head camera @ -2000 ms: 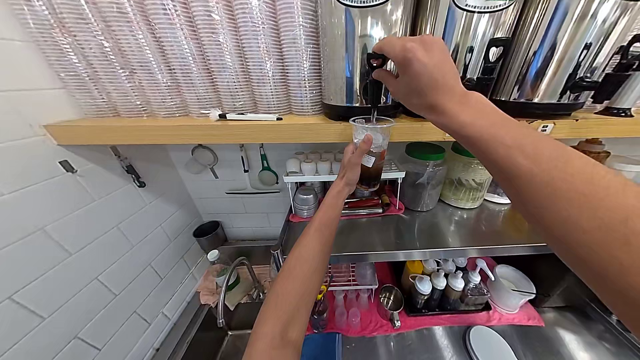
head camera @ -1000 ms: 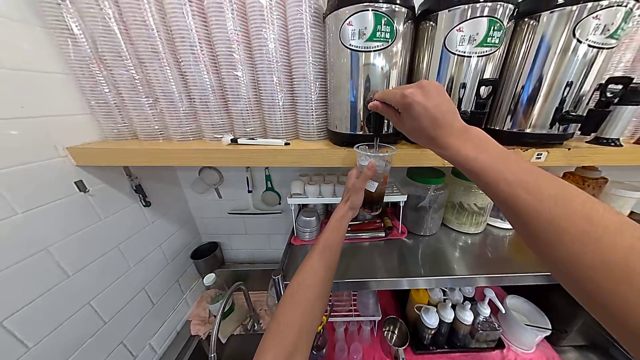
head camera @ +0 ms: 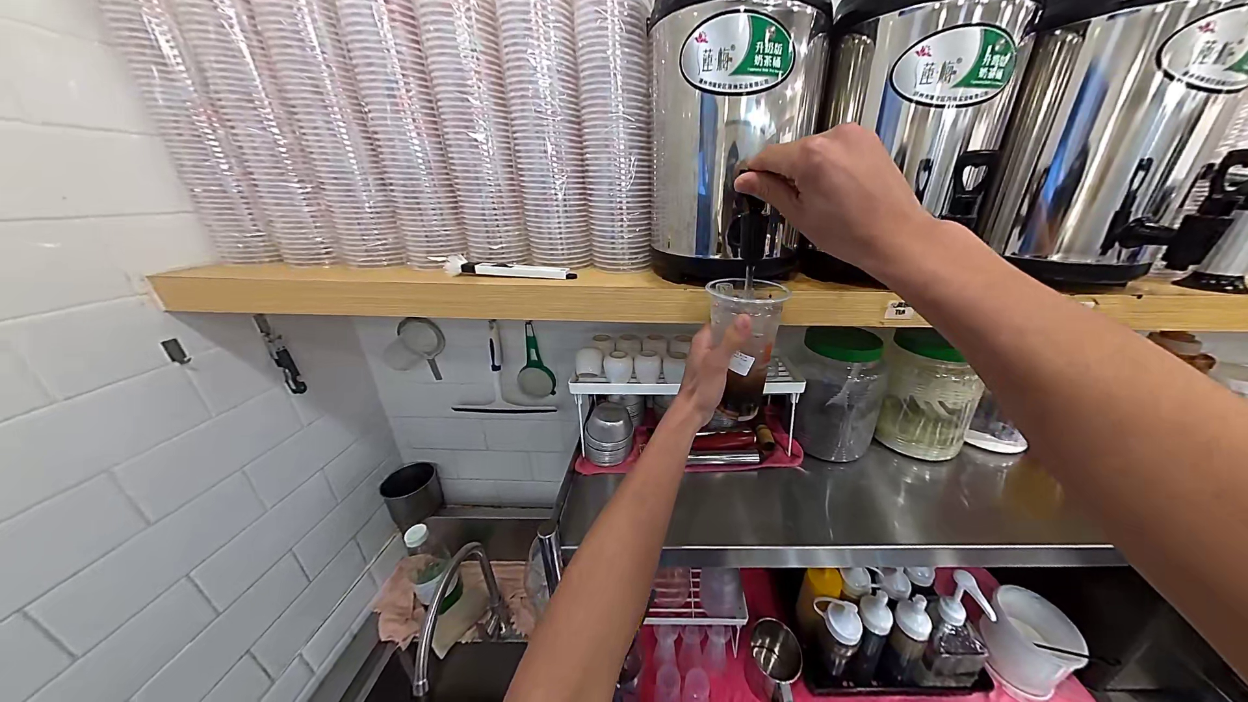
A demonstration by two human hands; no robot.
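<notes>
My left hand (head camera: 717, 366) is wrapped around a clear plastic cup (head camera: 749, 322) with a small white label on its side. Dark liquid fills its lower part. The cup stands upright right under the black tap (head camera: 752, 229) of a stainless steel drink dispenser (head camera: 726, 136), and a thin stream runs from the spout into it. On top of the tap, the fingers and thumb of my right hand (head camera: 829, 190) grip the lever, mostly hiding it.
Wrapped stacks of plastic cups (head camera: 468, 127) and a pen (head camera: 517, 270) lie left on the wooden shelf (head camera: 409, 292). More dispensers (head camera: 936, 117) stand right. Below are green-lidded jars (head camera: 843, 400), a white rack (head camera: 687, 385), pump bottles (head camera: 912, 624) and a curved faucet (head camera: 439, 595).
Both hands keep their hold on the cup and the tap lever. The view has tilted up, showing more of the dispensers.
</notes>
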